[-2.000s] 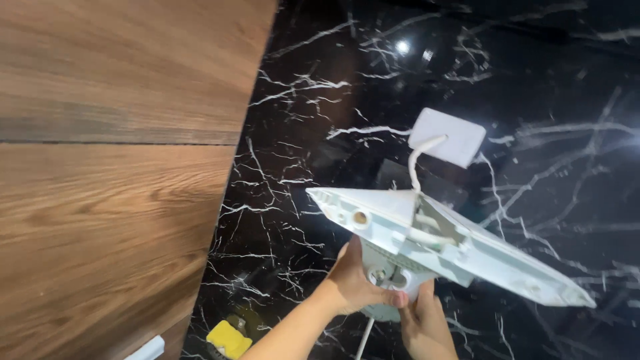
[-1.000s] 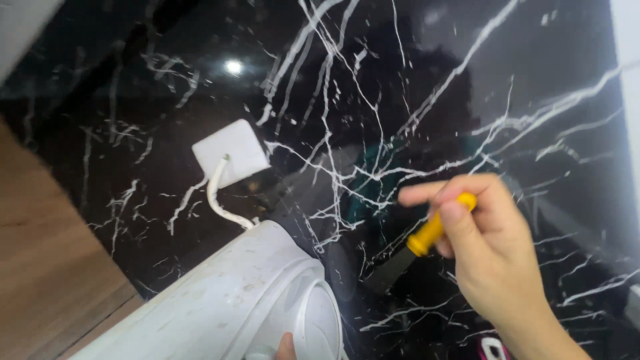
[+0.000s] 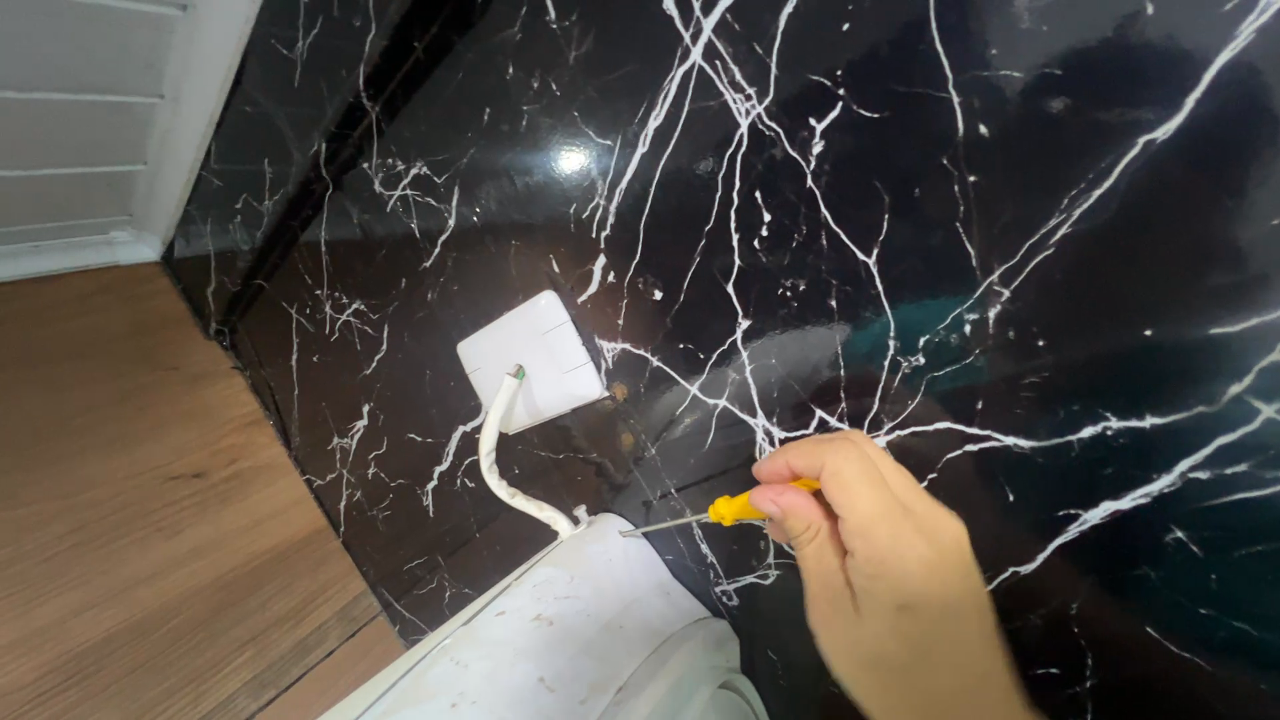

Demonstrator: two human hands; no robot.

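My right hand [image 3: 880, 560] grips a screwdriver with a yellow handle [image 3: 735, 508] between thumb and fingers. The tip of its thin metal shaft is at the upper end of a white plastic housing [image 3: 560, 630], which bears brown smudges. A white cable [image 3: 495, 460] runs from the housing's end to a square white cover plate [image 3: 535, 355] on the black marbled wall. Some green shows where the cable enters the plate. My left hand is out of view.
The glossy black wall [image 3: 900, 250] with white veins fills most of the view. Wood-look panelling [image 3: 150, 450] lies at the left, and a white ribbed panel [image 3: 80, 130] is in the upper left corner.
The screwdriver, earlier held away from the housing, now has its tip at the housing's end. Two seconds ago both hands held the housing, its open side showing. The view has shifted.
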